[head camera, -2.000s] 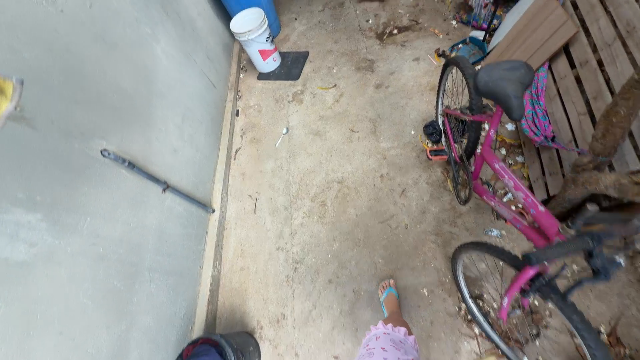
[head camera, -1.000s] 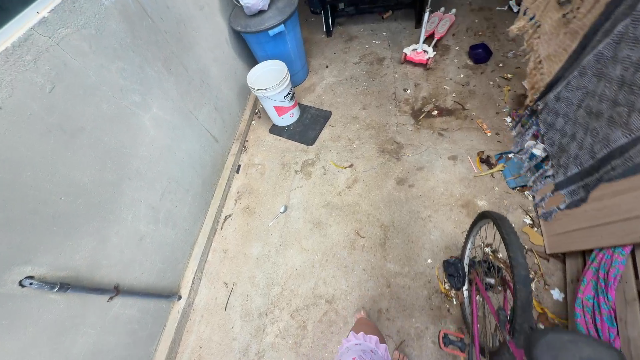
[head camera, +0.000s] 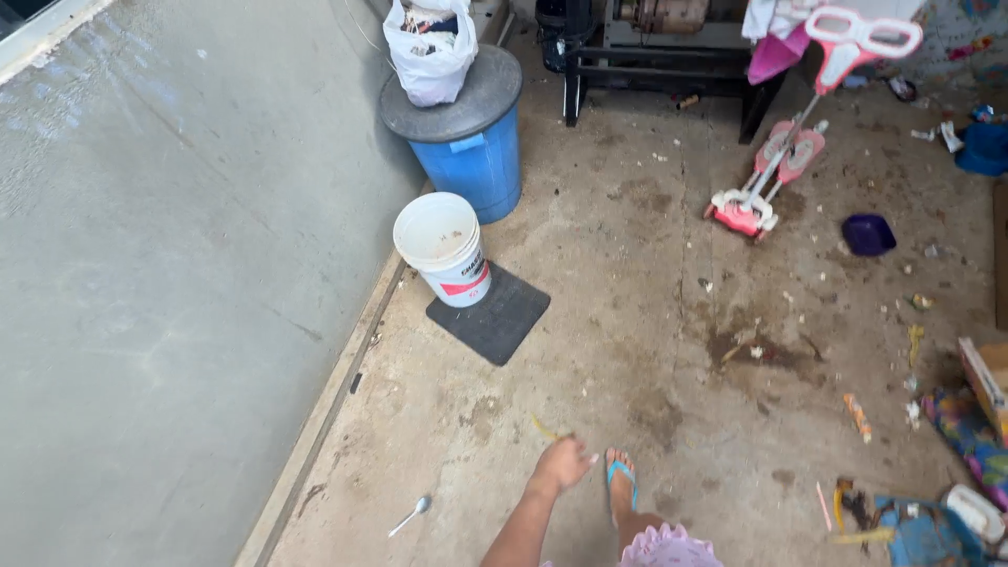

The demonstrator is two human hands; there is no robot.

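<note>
My left hand (head camera: 562, 465) reaches in from the bottom centre, palm down with loosely bent fingers. A thin yellow strip, perhaps a peel (head camera: 543, 428), lies on the floor just beyond the fingertips. Whether the fingers hold or touch anything is unclear. Right of the hand is a foot in a light blue flip-flop (head camera: 622, 472), below it a pink frilled garment (head camera: 669, 547). A metal spoon (head camera: 409, 516) lies on the concrete to the lower left of the hand. Farther off, a white plastic bucket (head camera: 453, 268) stands on a dark mat (head camera: 504, 331). My right hand is out of view.
A grey wall (head camera: 181, 315) runs along the left. A lidded blue bin (head camera: 472, 165) bears a white plastic bag (head camera: 433, 63). A pink and white scooter (head camera: 776, 157), a purple bowl (head camera: 868, 235) and an orange wrapper (head camera: 858, 417) are to the right, with litter at lower right.
My left hand has come into view near the yellow strip. The view has shifted forward, so the bicycle seen earlier is out of sight.
</note>
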